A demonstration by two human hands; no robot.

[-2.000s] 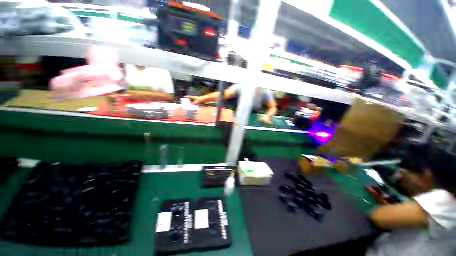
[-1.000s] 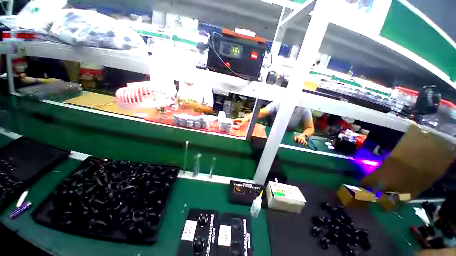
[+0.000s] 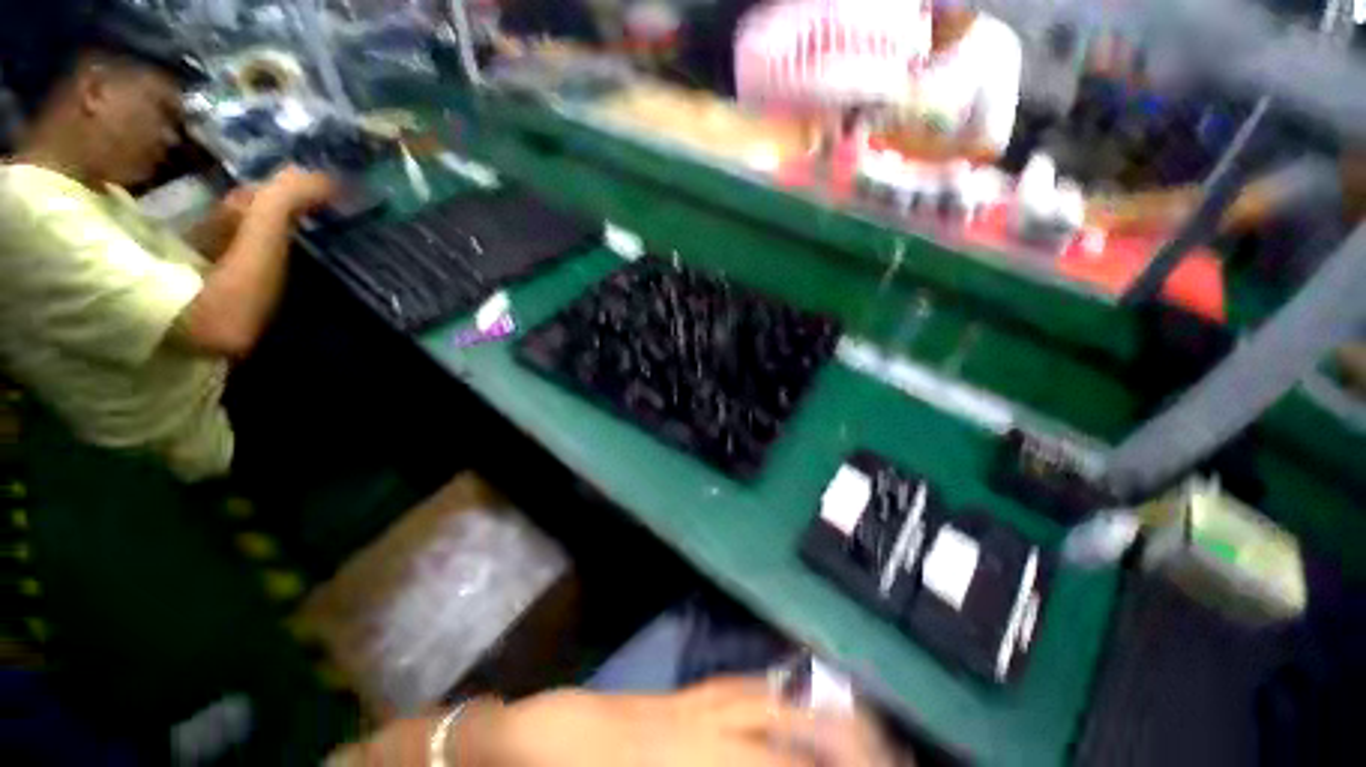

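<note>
My left hand point(image 3: 659, 728) is at the bottom centre, blurred and cut off by the lower edge, with a bracelet at the wrist. A shiny clear bit, perhaps plastic film point(image 3: 817, 686), shows by its fingertips; whether the hand grips it is unclear. My right hand cannot be made out. A parts tray point(image 3: 682, 360) heaped with black parts lies on the green bench. Two flat black boxes or inserts with white labels, the left one point(image 3: 866, 525) and the right one point(image 3: 974, 592), lie side by side on the bench.
An open brown carton point(image 3: 412, 555) full of clear plastic stands below the bench. A slotted black tray point(image 3: 457, 252) lies farther left, near a seated person in yellow point(image 3: 113, 285). A white carton point(image 3: 1228, 552) and small black box point(image 3: 1049, 468) are at right.
The view has swung left and down. The neighbour in yellow, the carton of plastic and my left hand have come into view. The pile of rounded black parts has left it.
</note>
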